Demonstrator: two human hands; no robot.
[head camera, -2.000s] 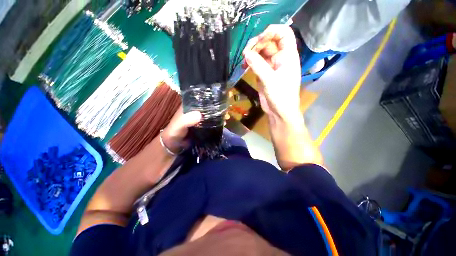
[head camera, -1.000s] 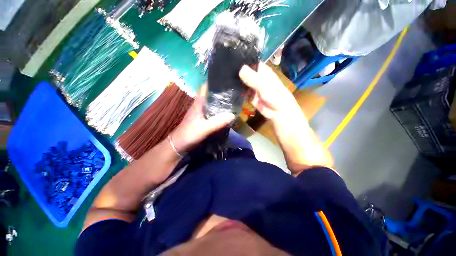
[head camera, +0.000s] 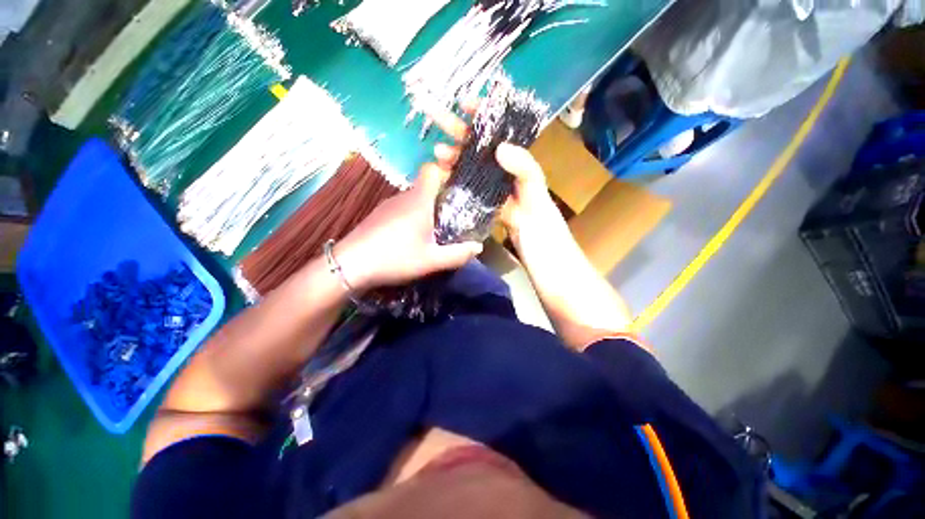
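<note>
A bundle of black wires (head camera: 487, 162) with pale terminated ends is held in front of my body, tilted up to the right. Shiny clear wrap (head camera: 465, 211) is around its lower part. My left hand (head camera: 421, 228) is bare and closed around the wrapped lower part from the left. My right hand (head camera: 519, 188) is bare and grips the bundle from the right, its thumb on the upper part. The lower wire ends are partly hidden by my left hand and forearm.
Brown wires (head camera: 323, 225), white wires (head camera: 266, 162) and green wires (head camera: 198, 96) lie in rows on the green bench. A white-and-black bundle (head camera: 477, 61) lies beyond. A blue tray (head camera: 86, 218) holds blue housings (head camera: 132, 329) at left. Cardboard (head camera: 619, 228) is below the bench edge.
The bundle has moved right and now tilts. My right hand, first raised and off it, has come onto the bundle. The wrap over the upper ends a second ago no longer shows there.
</note>
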